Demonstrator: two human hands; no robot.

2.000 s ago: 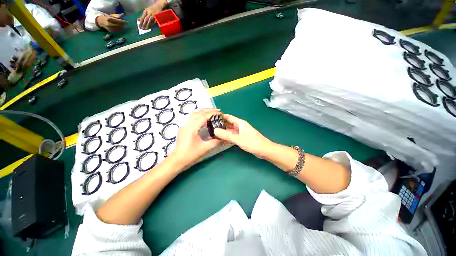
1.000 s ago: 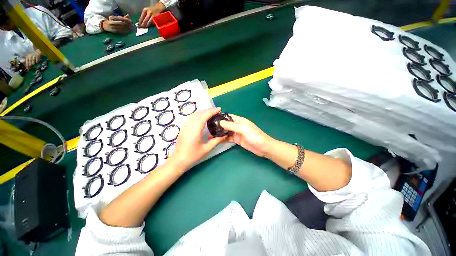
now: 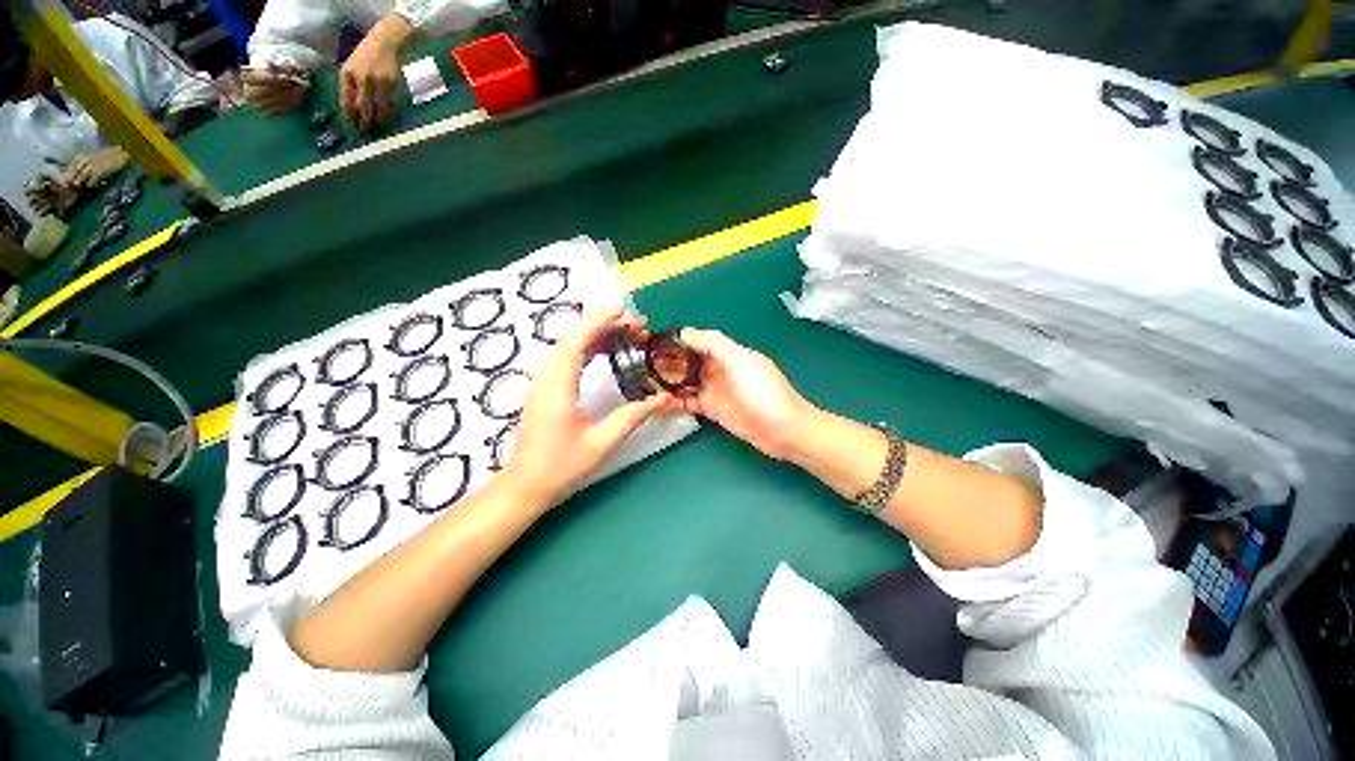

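My left hand (image 3: 562, 413) and my right hand (image 3: 743, 390) meet over the right edge of a white foam sheet (image 3: 390, 553). My left hand grips a dark stack of rings (image 3: 630, 366) between thumb and fingers. My right hand holds a thin black ring (image 3: 676, 363) by its right side, tilted and touching or very near the stack. Black rings (image 3: 431, 425) with small lugs lie in rows on the foam sheet. My left hand and forearm hide some of them.
A thick white sheet stack (image 3: 951, 179) with ring parts (image 3: 1241, 217) stands at right. A black box (image 3: 119, 587) is at left by a yellow post. A handheld controller (image 3: 1222, 572) is at lower right. Across the belt are a red bin (image 3: 495, 72) and another person's hands (image 3: 372, 78).
The held parts, earlier together as one dark piece, now show as a stack and a ring side by side. Small dark parts on the belt have shifted left.
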